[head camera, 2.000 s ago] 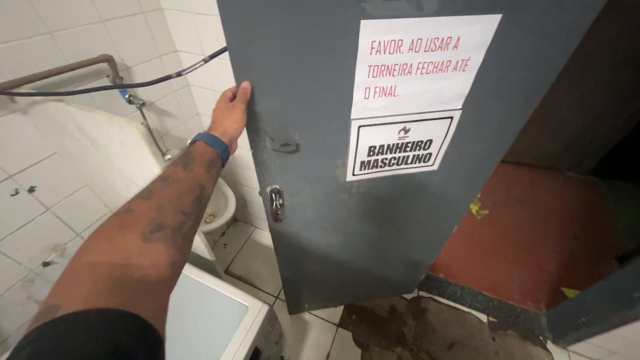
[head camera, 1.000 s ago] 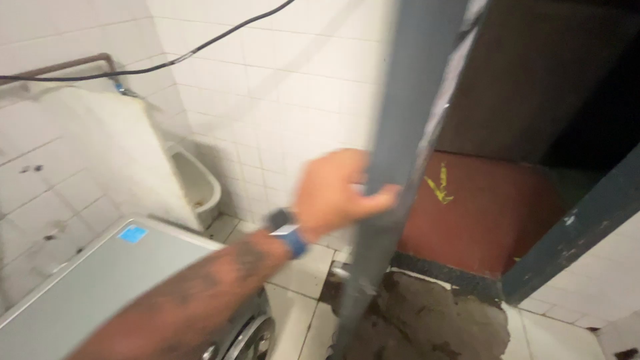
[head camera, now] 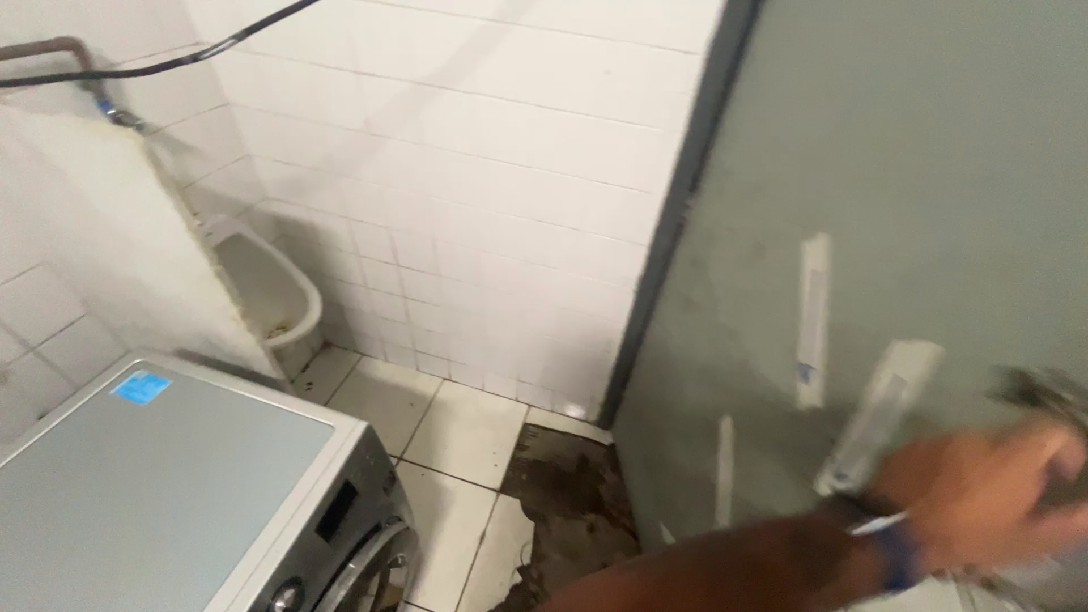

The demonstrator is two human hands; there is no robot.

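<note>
My left hand (head camera: 994, 489), with a blue band at the wrist, reaches across to the lower right and is blurred. It is at the edge side of a grey-green door (head camera: 858, 170), close to a blurred metal door handle or latch (head camera: 1041, 387); whether the fingers grip it or the door edge, I cannot tell. Strips of whitish tape (head camera: 814, 323) stick to this face of the door. My right hand is not in view.
A front-loading washing machine (head camera: 195, 476) stands at the lower left, bearing a blue sticker. Behind it are a pale partition panel (head camera: 110, 221) and a white urinal (head camera: 276, 289). A black hose (head camera: 170, 66) hangs across the upper left. Dark, broken floor (head camera: 578, 501) lies before the door.
The door has swung from standing open, its sign-bearing face in view, to covering the doorway, with its taped face now showing. My left hand has moved with it to the right.
</note>
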